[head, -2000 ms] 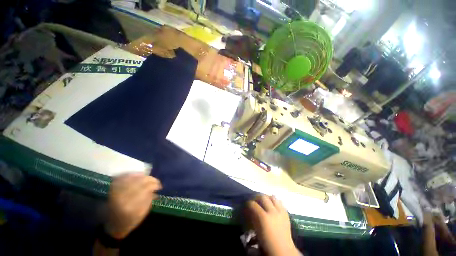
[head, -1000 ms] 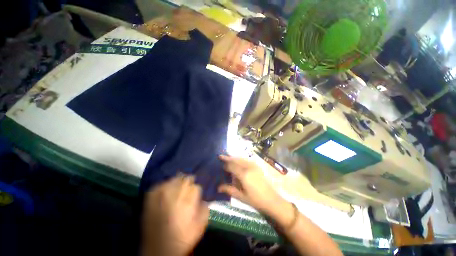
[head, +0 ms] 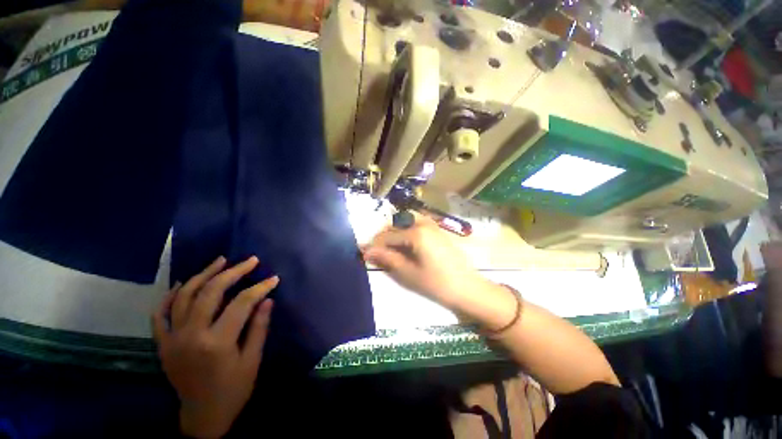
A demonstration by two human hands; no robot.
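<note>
Dark navy cut panels (head: 287, 189) lie on the white table left of the sewing machine (head: 514, 94), one piece overlapping another. The right edge of the upper piece lies beside the lit needle area (head: 364, 206). My left hand (head: 214, 330) lies flat on the cloth near the table's front edge, fingers spread. My right hand (head: 420, 257) is at the cloth's right edge, just in front of the presser foot area, with fingertips together at the edge. Whether they pinch the cloth is unclear. Red-edged snips (head: 453, 225) lie on the bed right of the needle.
The green control panel (head: 592, 171) with a bright screen is on the machine head. A green ruler strip (head: 403, 345) runs along the table's front edge. A black knob (head: 403, 219) is beside the foot. Part of another person's arm (head: 772, 291) shows at the far right.
The view has moved closer to the machine. The navy upper piece now lies spread flatter, its edge near the needle. My left hand has opened flat on it; my right hand has moved beside the foot.
</note>
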